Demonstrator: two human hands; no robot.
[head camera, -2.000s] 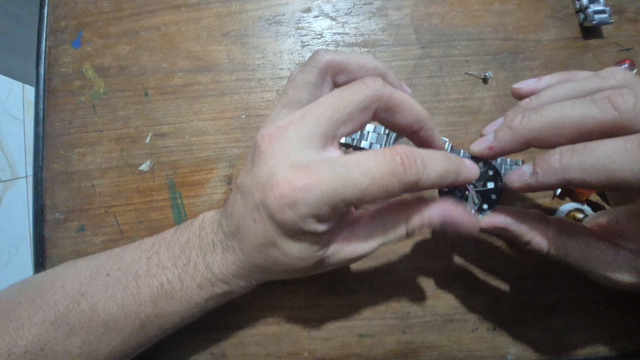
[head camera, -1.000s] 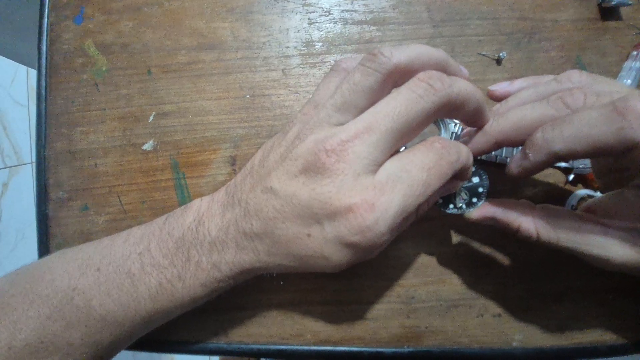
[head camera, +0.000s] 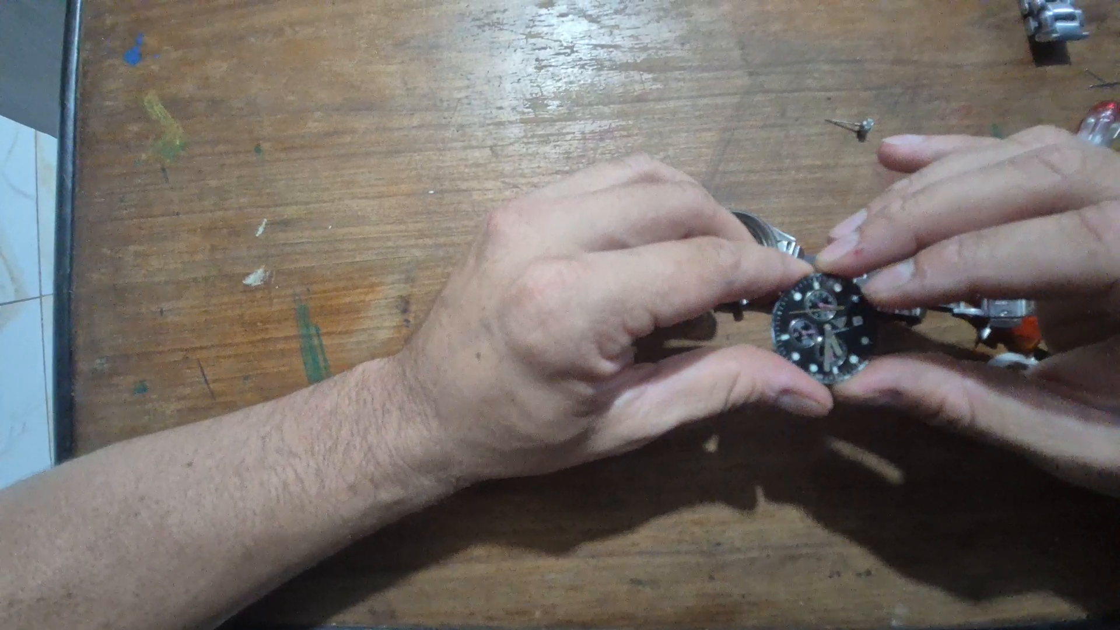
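Note:
A round black watch dial with subdials and hands (head camera: 824, 328) is held by its edge between both hands. My left hand (head camera: 595, 315) pinches it from the left, index finger at the top rim and thumb at the lower rim. My right hand (head camera: 989, 254) holds it from the right, with fingertips at the upper right and thumb below. Behind my left fingers, a metal watch case with part of its bracelet (head camera: 766, 232) shows; the rest is hidden by the hands.
On the wooden table (head camera: 350, 175) lies a small stem-like metal part (head camera: 853, 128). A silver metal piece (head camera: 1054, 19) is at the upper right. A red and clear object (head camera: 1099, 122) and a white ring-shaped part (head camera: 1013, 360) are near my right hand.
The dial now faces up in plain view, where my left fingers partly covered it before. My left index finger has moved off its face to the rim.

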